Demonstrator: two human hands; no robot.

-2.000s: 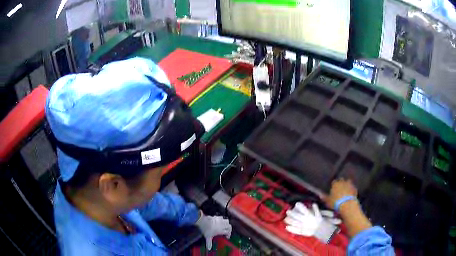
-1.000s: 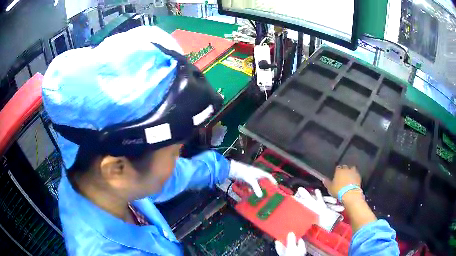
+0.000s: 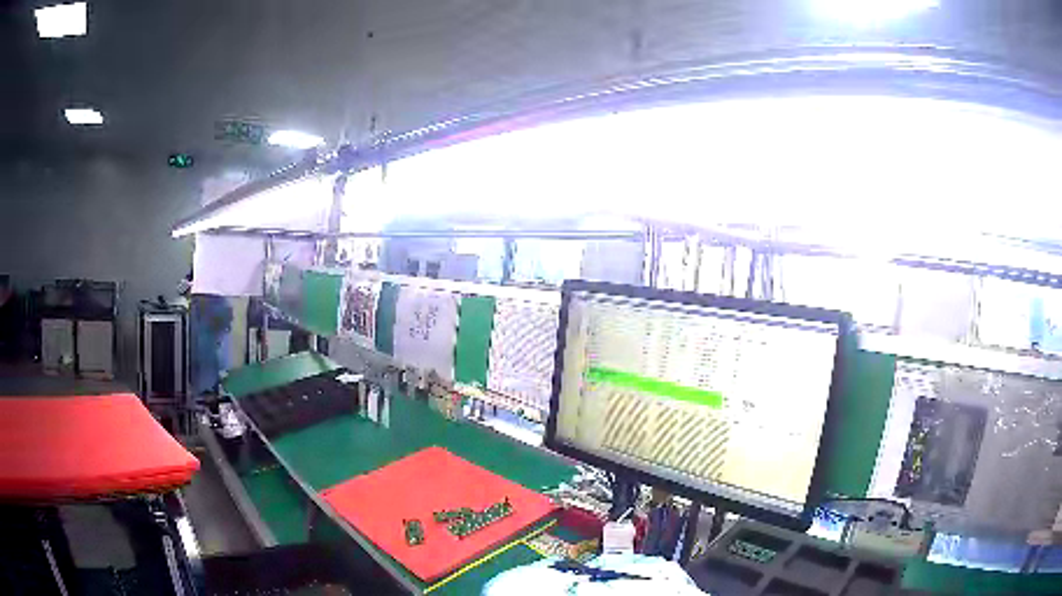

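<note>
Neither of my hands is in the picture. A red foam sheet (image 3: 390, 506) lies on the green bench at lower centre. Several small green circuit boards (image 3: 480, 519) lie on it in a loose group. The top part of a large black tray (image 3: 820, 567) shows at the bottom right edge. Small green boards (image 3: 751, 547) sit in its corner pocket; the rest of the tray is cut off.
A lit monitor (image 3: 699, 402) stands above the tray. The neighbouring person's light blue cap (image 3: 582, 582) shows at the bottom edge. A rack with a red top (image 3: 93, 442) stands at left. Posted sheets (image 3: 425, 332) hang behind the bench. Bright lights run overhead.
The view has swung up. The bare hand with the wrist band, the gloved hands, the red compartment tray and most of the black tray have left the picture.
</note>
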